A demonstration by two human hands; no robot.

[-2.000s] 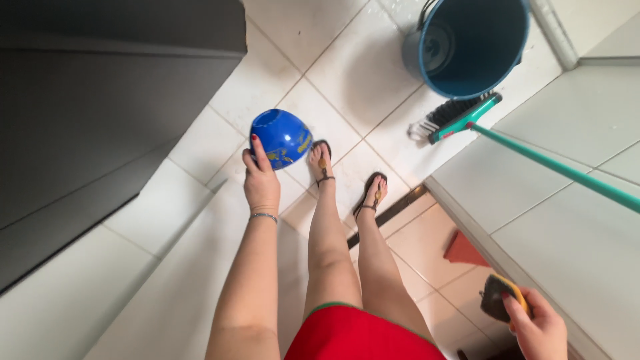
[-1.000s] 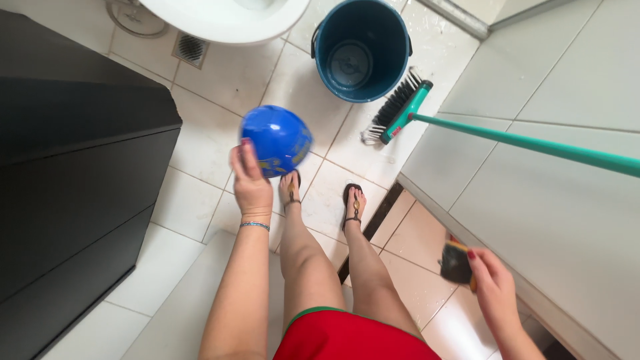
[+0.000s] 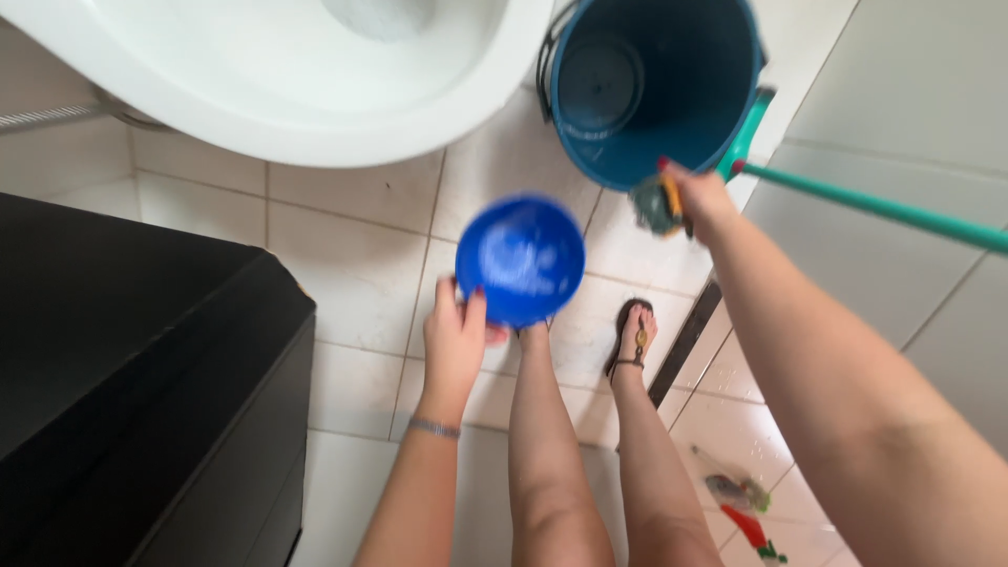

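My left hand (image 3: pixel 461 327) grips the rim of a blue plastic bowl (image 3: pixel 520 260), whose inside faces the camera and looks wet. A sponge (image 3: pixel 656 206), dark with a yellow-orange side and blurred, is held in my right hand (image 3: pixel 701 197). That hand is at the near rim of a dark blue bucket (image 3: pixel 661 87), which stands on the tiles with its handle down at the left. Behind my right fingers runs the green handle (image 3: pixel 874 206) of a push broom; its green head (image 3: pixel 748 134) is partly hidden by the bucket.
A white toilet bowl (image 3: pixel 441 126) fills the upper left. A black cabinet (image 3: pixel 157 354) stands at the left. A dark threshold strip (image 3: pixel 685 342) borders the tiles by my sandalled foot (image 3: pixel 636 335). A red and green object (image 3: pixel 748 528) lies on wet tiles at the lower right.
The blue bowl has turned from showing its outside to showing its inside. My right hand has moved from the lower right up to the bucket with the sponge. The view has shifted toward the toilet.
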